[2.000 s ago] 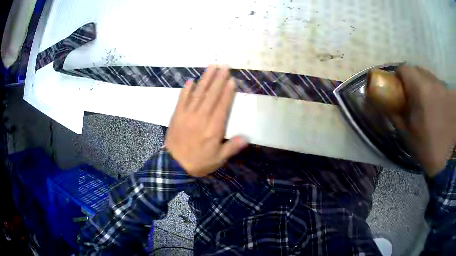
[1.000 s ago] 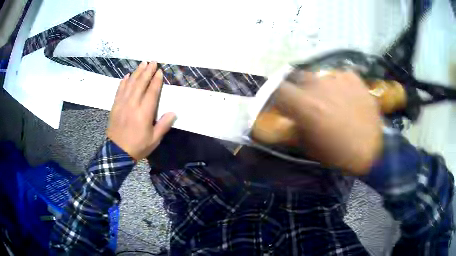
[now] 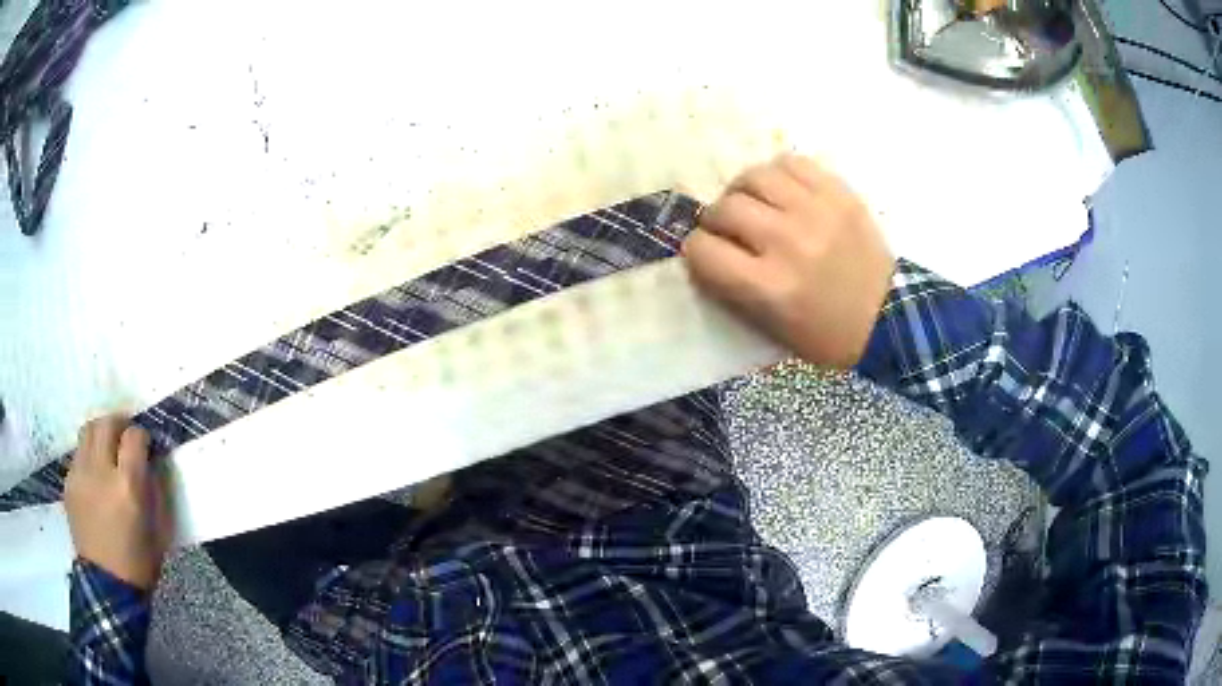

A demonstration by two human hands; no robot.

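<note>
A dark plaid necktie [image 3: 402, 322] lies along the front part of the white ironing table [image 3: 536, 134], running from the left edge of the view to my right hand. My right hand [image 3: 791, 255] is closed on the tie's wide right end. My left hand [image 3: 118, 489] is at the tie near the table's left front, its fingertips on or around the strip. The steam iron [image 3: 989, 40] stands at the upper right, cut off by the top of the view, with no hand on it.
More dark plaid strips [image 3: 40, 134] lie in a loose heap at the upper left. A brownish piece [image 3: 1112, 101] is at the table's right edge by the iron, with black cords [image 3: 1166, 81] beyond. A round white base [image 3: 917, 584] stands on the speckled floor below.
My right hand has let go of the iron, now at the upper right, and has taken hold of the tie's right end. My left hand has moved left along the tie. The view has turned.
</note>
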